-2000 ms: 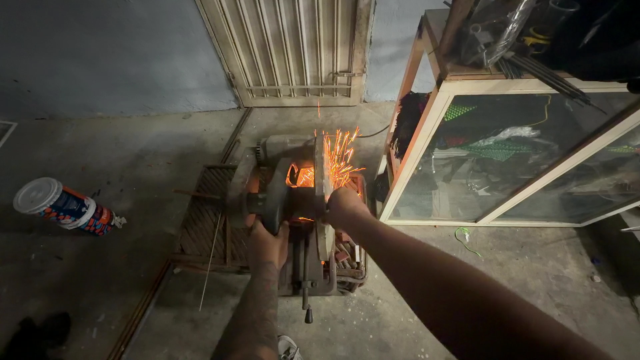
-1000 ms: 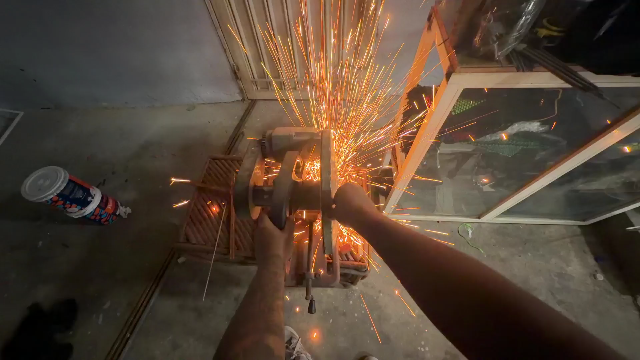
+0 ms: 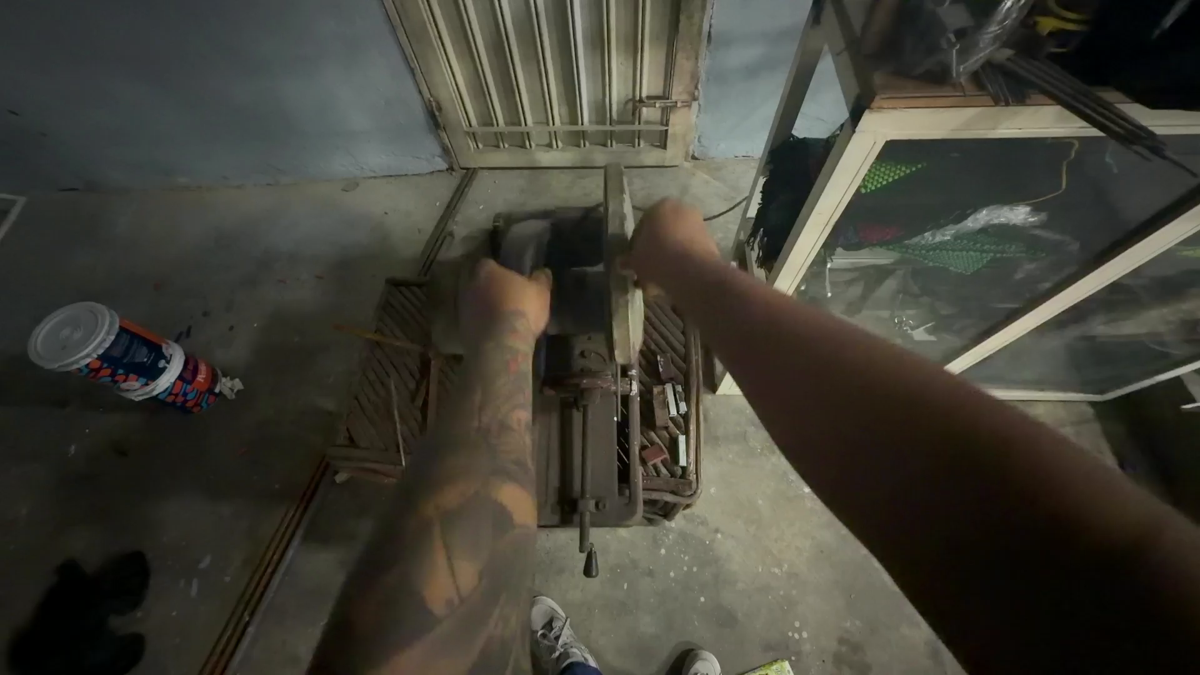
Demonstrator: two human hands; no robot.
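Observation:
A chop saw (image 3: 567, 281), an abrasive cut-off machine with a crank-handled vise, stands on a slatted metal stand. My left hand (image 3: 506, 298) is curled at the left part of the saw head; what its fingers grip is hidden. Beside the upright wheel guard (image 3: 623, 281), my right hand (image 3: 670, 239) is bent into a loose fist, and its exact hold is blurred. The vise crank handle (image 3: 590, 561) points toward my feet. Small cut metal pieces (image 3: 670, 403) lie on the slats right of the vise. No sparks show.
A metal door (image 3: 562, 75) is behind the saw. To the right stands a glass-fronted cabinet (image 3: 816, 253) with metal rods on top. Plastic paint buckets (image 3: 141, 361) lie on the floor at left, near long metal bars (image 3: 272, 562). My shoes (image 3: 553, 628) are below the stand.
The bright sparks seen earlier have stopped. Both hands have moved away from me, toward the door, and the saw head has swung up, uncovering the vise and the cut pieces.

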